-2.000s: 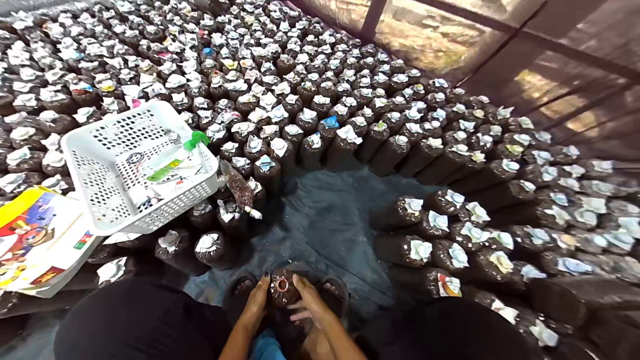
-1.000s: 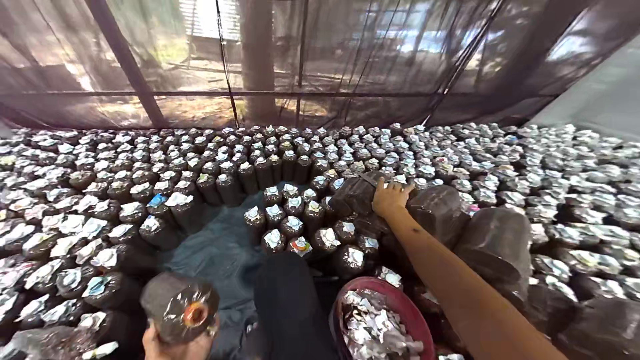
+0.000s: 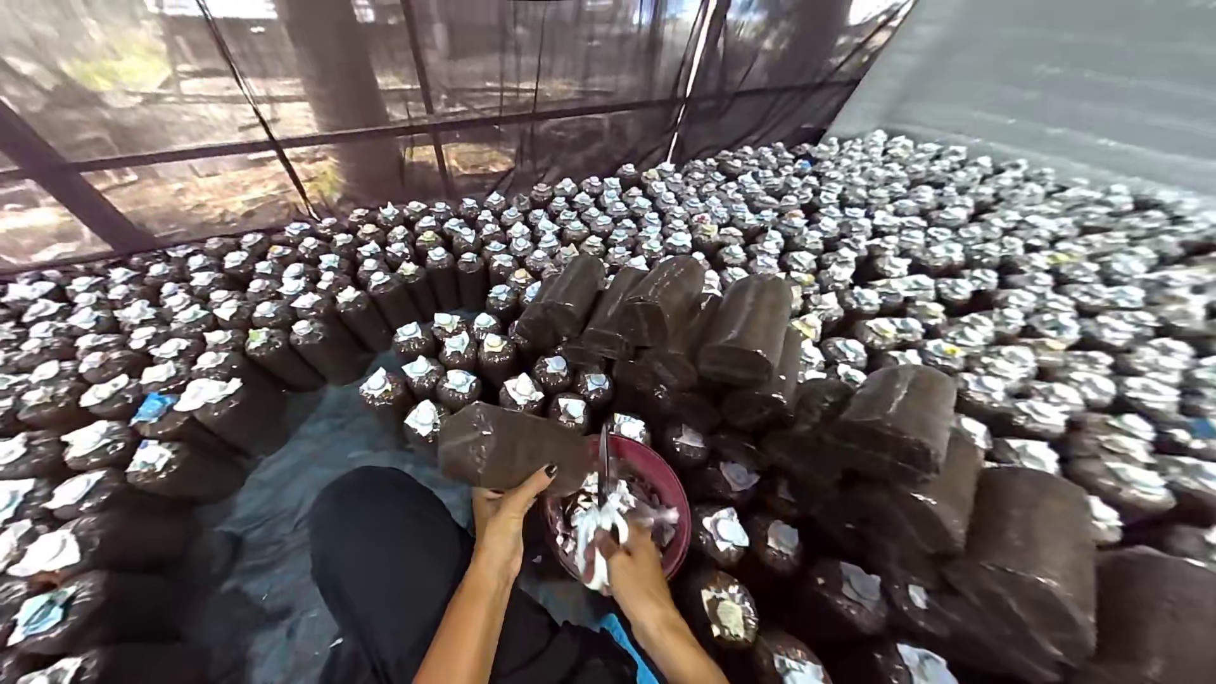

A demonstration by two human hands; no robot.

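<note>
A dark, filled plastic bag [image 3: 508, 445], shaped like a cylinder, lies tilted on its side in my left hand [image 3: 508, 522], whose thumb presses its near side. My right hand [image 3: 629, 570] is over a red bowl [image 3: 673, 475] of white scraps, closed around crumpled white material [image 3: 600, 522]. A narrow metal tool [image 3: 603, 461] rises from that hand toward the bag's right end; its grip is hidden and its kind is unclear.
Upright filled bags with paper-covered tops [image 3: 427, 418] surround me in dense rows. More filled bags [image 3: 746, 328] lie piled at the right. Blue-grey sheeting [image 3: 323, 494] covers the ground at left. Dark mesh netting [image 3: 494, 104] on a frame stands behind.
My right hand has moved from the lying bags to the red bowl and now grips white material and a metal tool. The left hand's bag is now tipped sideways beside the bowl. The view has turned.
</note>
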